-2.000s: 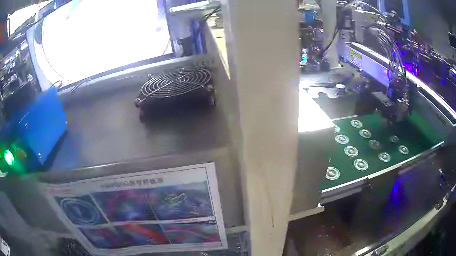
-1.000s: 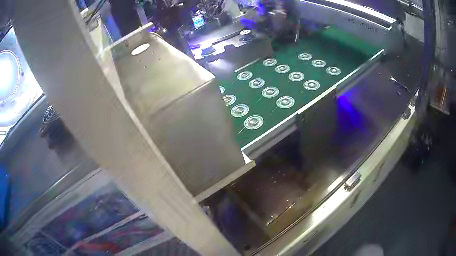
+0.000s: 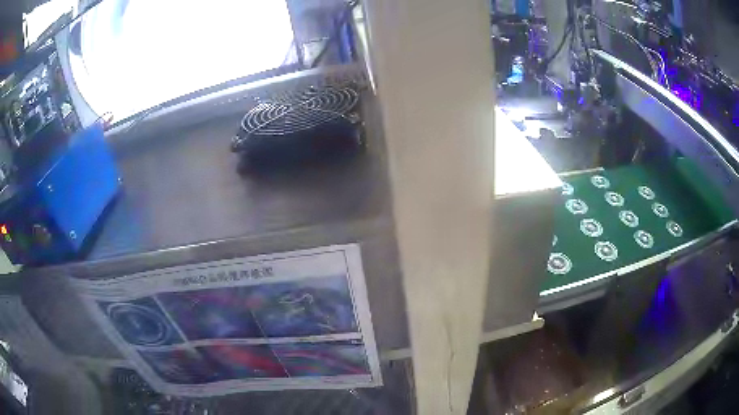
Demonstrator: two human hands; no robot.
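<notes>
Neither of my hands is in view. Several small silvery-white round parts point(image 3: 605, 250) lie in rows on a green conveyor belt point(image 3: 689, 194) at the right. The cream machine post point(image 3: 437, 203) runs from top to bottom, right of the middle. A beige-grey metal cover point(image 3: 519, 251) stands between the post and the belt and hides the belt's left end. The dark pick-and-place head point(image 3: 587, 109) with cables is above and behind the belt, blurred.
A grey shelf point(image 3: 186, 211) at the left holds a black fan point(image 3: 300, 134), a blue controller box point(image 3: 77, 190) and a glaring white monitor point(image 3: 178, 49). A picture sheet point(image 3: 235, 320) hangs from its edge. A brownish box point(image 3: 539, 373) sits below the belt.
Since one second ago the view has swung left and levelled, so the shelf, fan and monitor are back in view and the post stands upright. No hand has appeared.
</notes>
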